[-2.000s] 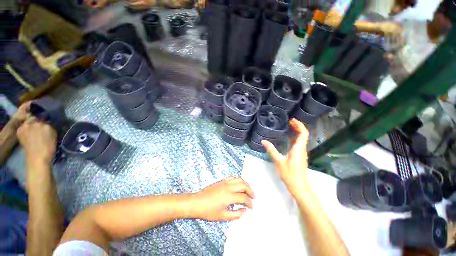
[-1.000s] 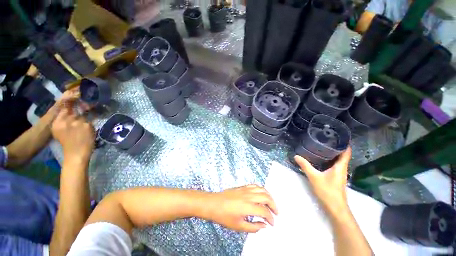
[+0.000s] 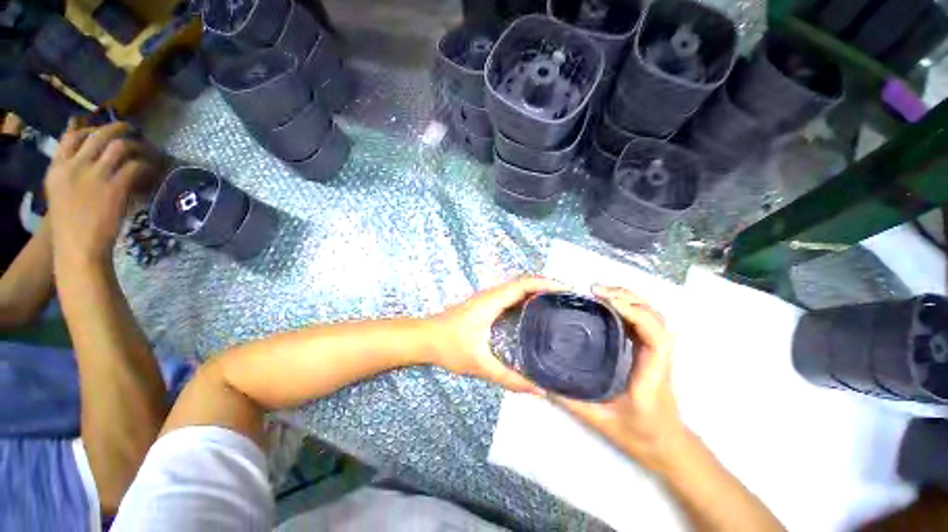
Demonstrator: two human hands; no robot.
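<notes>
A black plastic housing (image 3: 571, 346) is held over the white foam sheet, its open side facing me, its floor showing faint rings. My right hand (image 3: 636, 379) grips it from the right, fingers at the top and thumb below. My left hand (image 3: 494, 335) curves around its left side, with fingertips at the top and bottom edges; a gap shows between palm and housing. The foam sheet (image 3: 748, 374) lies under and to the right of the hands. Nested housing stacks (image 3: 543, 99) stand just beyond, one shorter stack (image 3: 644, 192) nearest the foam.
Bubble wrap (image 3: 343, 244) covers the table to the left. More stacks (image 3: 275, 104) and a tilted stack (image 3: 213, 213) stand there, near another person's hand (image 3: 91, 182). A green post (image 3: 842, 197) slants at the right, above a lying stack (image 3: 868, 346). A purple block (image 3: 902, 100) is beyond.
My right hand has lifted a housing off the near right stack and brought it back over the foam. My left hand has moved up and around it. The view has shifted downward.
</notes>
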